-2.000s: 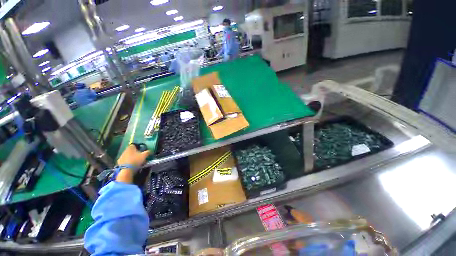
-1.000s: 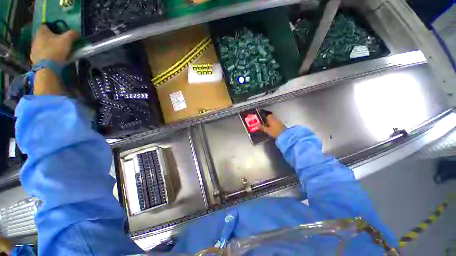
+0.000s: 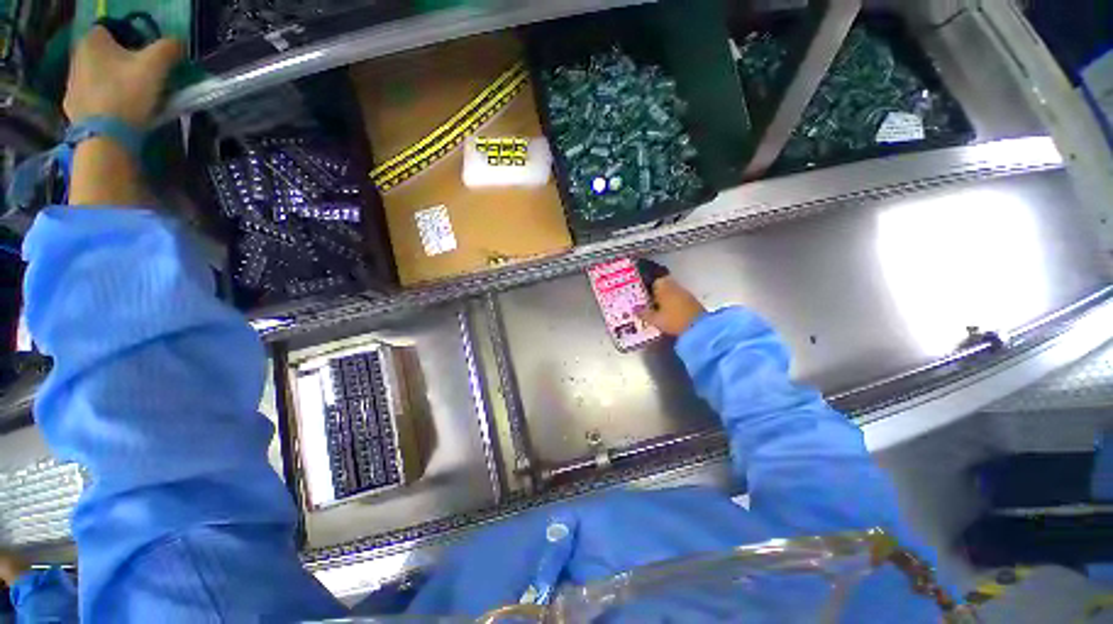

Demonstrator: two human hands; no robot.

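Observation:
A smartphone [image 3: 620, 302] with a lit pink screen lies on the bare metal of the line. My right hand [image 3: 671, 305] is at its right edge, a finger touching the screen and black covers on other fingertips. Whether it grips the phone is unclear. My left hand [image 3: 120, 76] is raised at the upper left by the shelf's metal edge [image 3: 293, 61], with black on its fingertips and a light blue band at the wrist. Its grip is partly hidden.
A shallow parts box [image 3: 315, 436] with dark rows sits on the line at left. Behind are a bin of black connectors [image 3: 293, 213], a brown carton [image 3: 470, 219] and bins of green cylinders [image 3: 623, 134]. A metal crossbar [image 3: 510, 402] and front rail [image 3: 659, 449] border the phone.
The view has tilted down from the shelf to the line. The phone screen has gone from dark with a red graphic to mostly pink. Both hands have stayed nearly in place over the last second.

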